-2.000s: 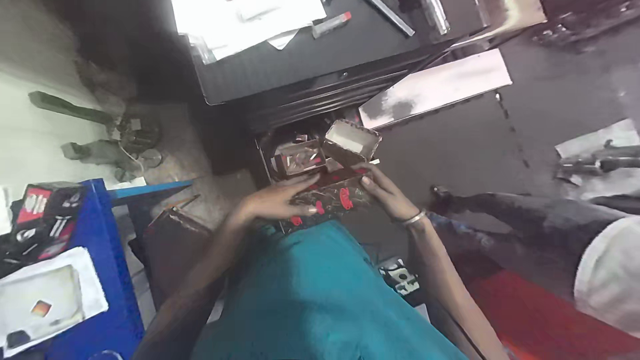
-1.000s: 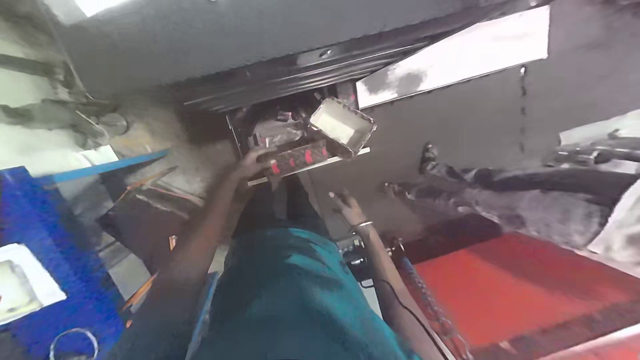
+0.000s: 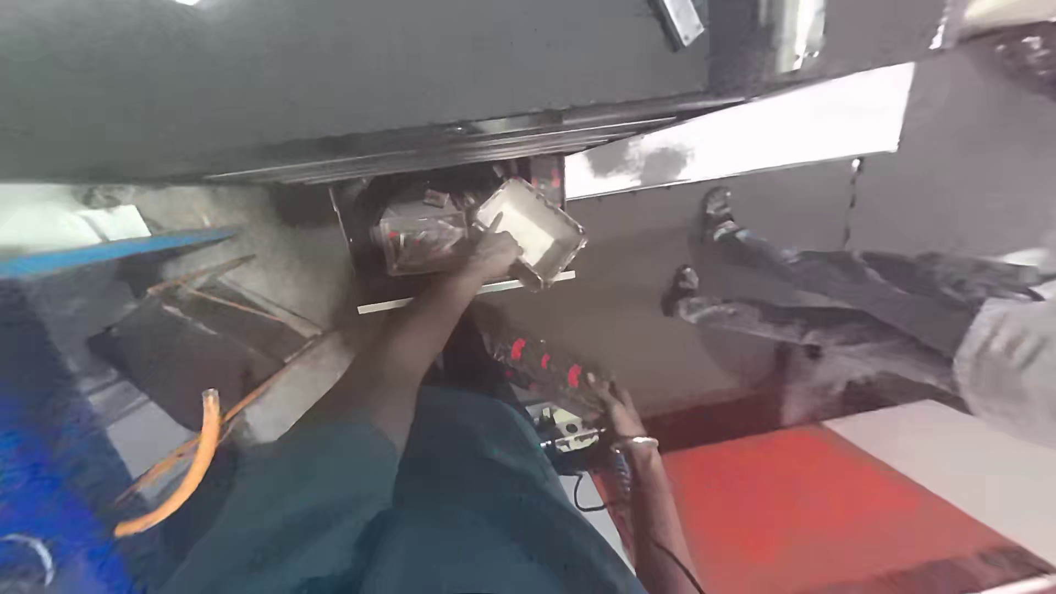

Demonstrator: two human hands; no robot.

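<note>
My left hand [image 3: 497, 252] reaches into an open drawer [image 3: 388, 305] and touches the near left side of a pale open box [image 3: 532, 223]; its fingers are partly blurred, so its grip is unclear. Left of that box lies a clear plastic container [image 3: 425, 241] with small red and dark items in it. My right hand [image 3: 615, 402], with a bracelet at the wrist, holds the right end of a dark case with red parts [image 3: 544, 360], low in front of my body and nearer to me than the drawer.
A dark cabinet top [image 3: 371, 82] spans the area above the drawer. Another person's legs [image 3: 784, 322] are at the right, above a red surface [image 3: 792, 495]. An orange hose [image 3: 198, 470] and a blue surface [image 3: 49, 412] are at the left.
The dark case with red parts was at the drawer's front edge in my left hand; it is now in my right hand, nearer my body. My left hand has moved onto the pale box.
</note>
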